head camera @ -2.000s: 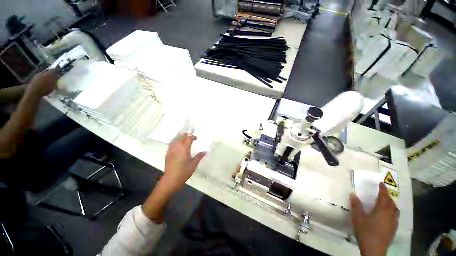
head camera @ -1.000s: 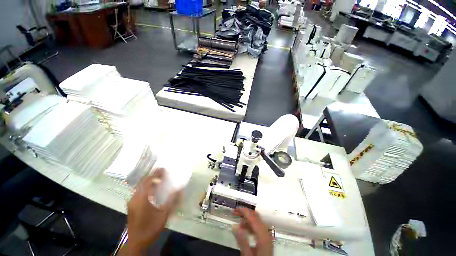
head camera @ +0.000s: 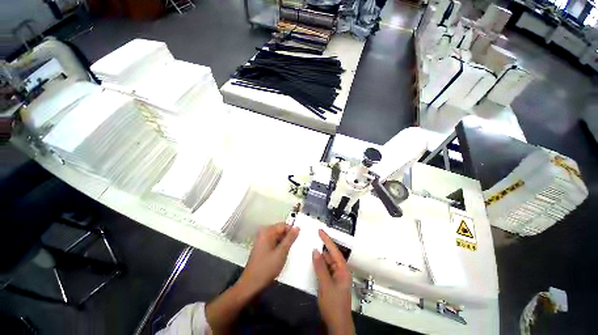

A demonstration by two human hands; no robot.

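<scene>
A white piece point(head camera: 303, 254) lies at the front of the sewing machine point(head camera: 347, 190), under the needle area's front edge. My left hand point(head camera: 267, 256) pinches its left edge with thumb and finger. My right hand point(head camera: 333, 278) is at its right edge, fingers extended; whether they grip it or only rest there is unclear. The finished pile point(head camera: 440, 252) lies on the machine's right-hand top, beside the yellow warning label point(head camera: 465, 229). Supply stacks point(head camera: 190, 182) of white pieces stand left of the machine.
A dark lever point(head camera: 387, 197) and black-topped knob point(head camera: 372, 156) stick out from the machine head. Small metal fittings point(head camera: 451, 311) line the front edge. Taller white stacks point(head camera: 108, 134) stand far left. Black strips point(head camera: 292, 77) lie on a bench behind. A tied white bundle point(head camera: 534, 193) stands at right.
My right hand has gone from the finished pile to the machine front. My left hand has moved right from the near supply stack, bringing a white piece to the machine. The camera view has shifted.
</scene>
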